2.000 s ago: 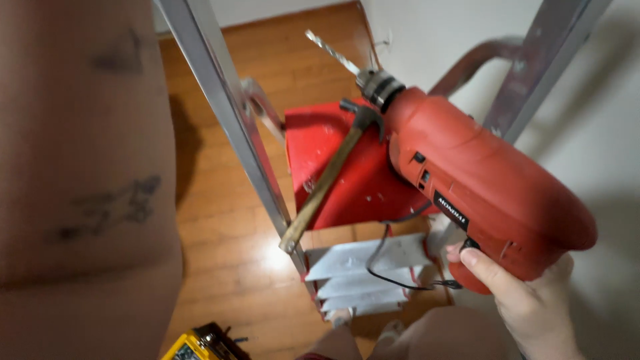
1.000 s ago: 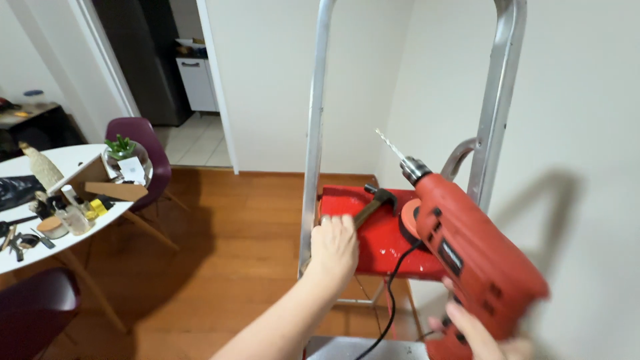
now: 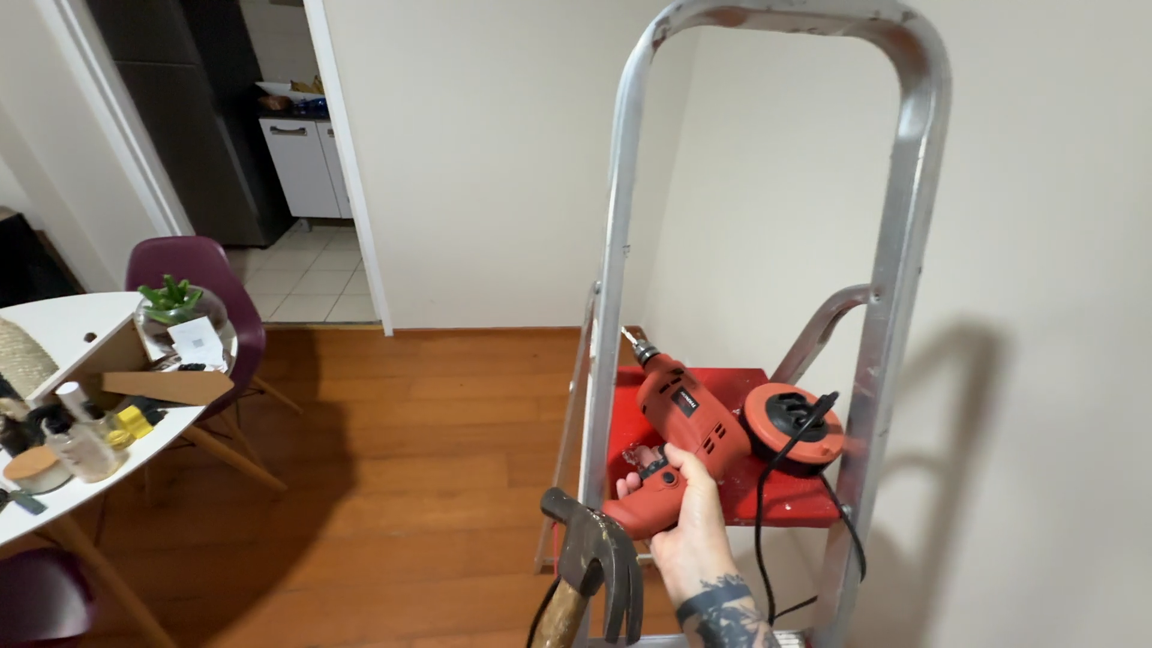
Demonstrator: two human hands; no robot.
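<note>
My right hand (image 3: pixel 688 513), with a tattooed wrist, grips the handle of a red corded power drill (image 3: pixel 693 414), thumb along its near side. Its bit points up and left past the ladder's left rail. The drill is over the red platform (image 3: pixel 733 495) of an aluminium stepladder (image 3: pixel 900 234); whether it touches is unclear. Right of the drill, a round red-and-black piece (image 3: pixel 796 427) lies on the platform with black cord over it. A claw hammer (image 3: pixel 589 549) with a wooden handle stands head up in the foreground, its lower handle cut off. My left hand is out of frame.
At left, a white table (image 3: pixel 63 310) holds bottles, a cardboard piece (image 3: pixel 171 385) and a plant in a glass bowl (image 3: pixel 171 301). A purple chair (image 3: pixel 193 265) stands beside it. Behind is a doorway to a tiled room. A wall runs along the ladder's right side.
The hammer, on the red platform at first and then gripped there by my left hand, is now in the foreground. My left hand has left the view. The drill has moved left and lower over the platform.
</note>
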